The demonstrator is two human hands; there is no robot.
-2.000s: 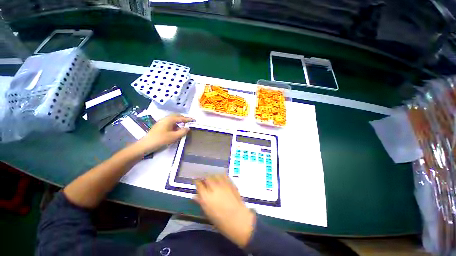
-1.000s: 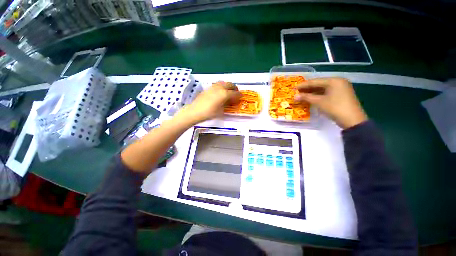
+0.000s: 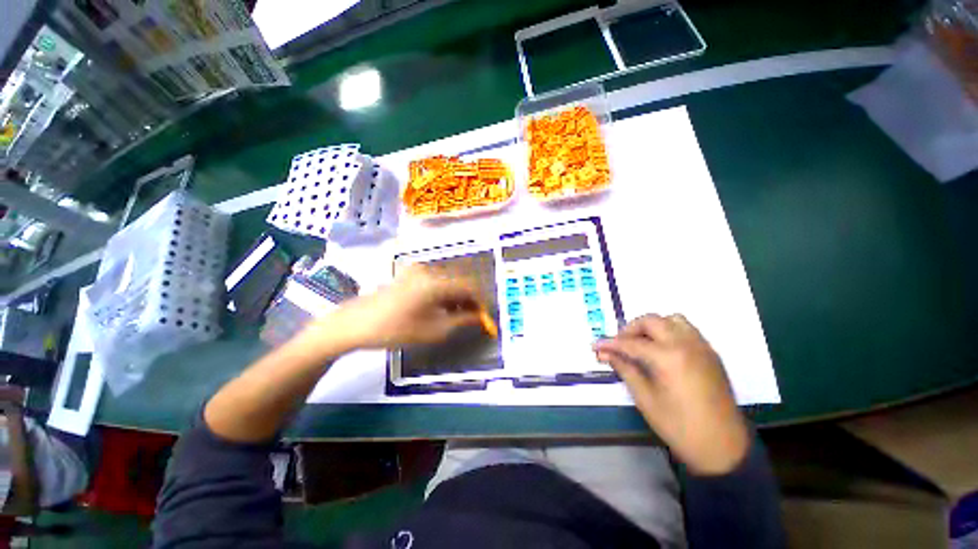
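The white front housing lies on the white sheet, with the grey-brown panel on its left and blue keycaps in rows on its right. My left hand is over the panel. Its fingertips hold a small orange keycap piece near the middle bar of the housing. My right hand is at the lower right corner of the key area, thumb and fingers pinched together. Whether it holds a small piece cannot be seen. The dark LCD window is above the keys.
Two clear tubs of orange keycaps stand behind the housing. Spare dotted keypads, a board stack and a bagged keypad bundle are on the left. An empty housing frame lies at the far side. A person's arm shows far left.
Both hands have come back from the orange tubs to the housing. My left hand now has an orange piece at its fingertips. The camera view has shifted and turned.
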